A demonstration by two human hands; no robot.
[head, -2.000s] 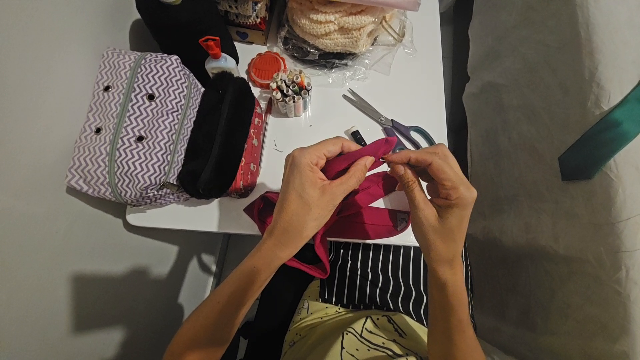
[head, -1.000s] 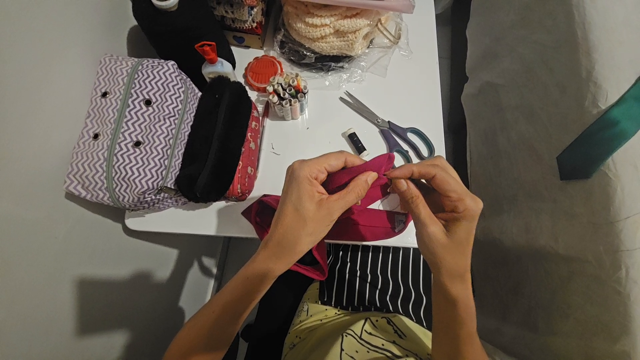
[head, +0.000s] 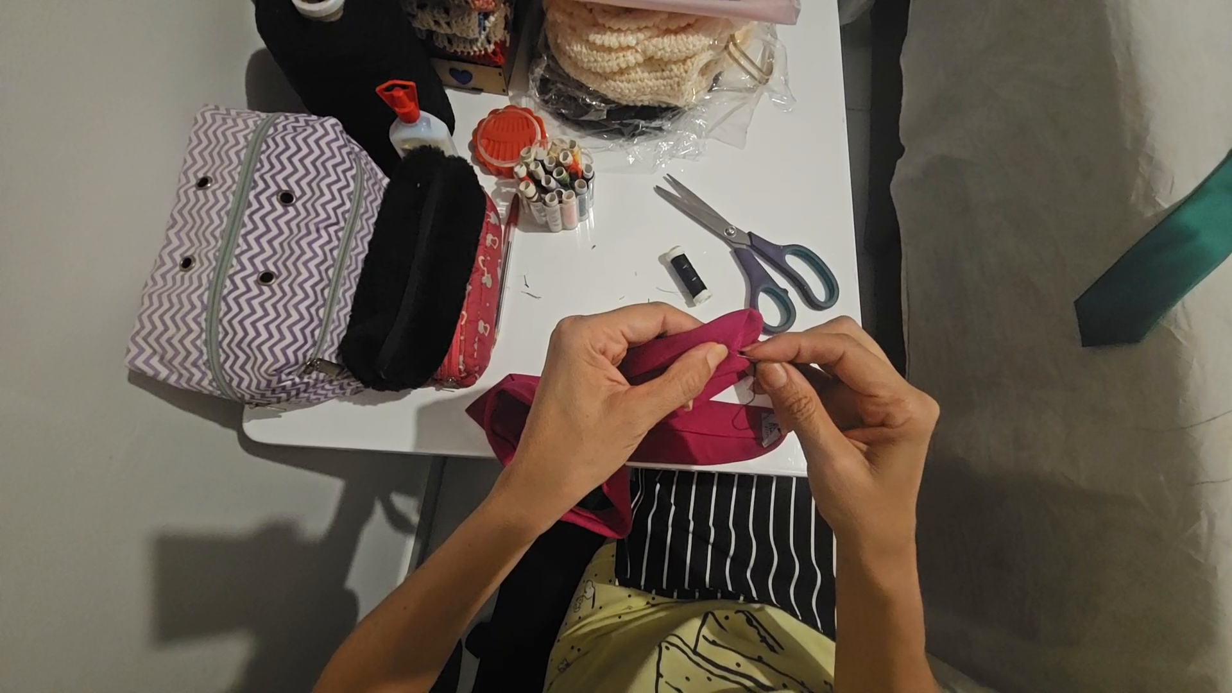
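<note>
My left hand (head: 616, 385) pinches a folded edge of magenta fabric (head: 703, 445) between thumb and fingers. Close against that fold, my right hand (head: 847, 404) has its thumb and index finger closed on something thin, perhaps a sewing needle; it is too small to tell. A fine dark thread hangs below those fingertips. The rest of the fabric lies over the table's front edge, with a small label at its right end. Beyond my hands are scissors (head: 756, 252) with purple and teal handles, blades slightly apart, and a spool of black thread (head: 687, 275).
On the white table (head: 616, 231) stand a clear container of thread spools (head: 556, 188), an orange-red lid (head: 508, 141), a glue bottle (head: 418, 127), a zigzag-patterned bag (head: 255, 255), a black fuzzy pouch (head: 416, 269), a red case (head: 474, 303) and bagged cream knitwear (head: 635, 53). A green necktie (head: 1150, 265) lies right.
Two seconds ago my hands covered part of the scissors' handles and the spool; both now show more fully. My hands stay at the magenta fabric. The view has shifted slightly.
</note>
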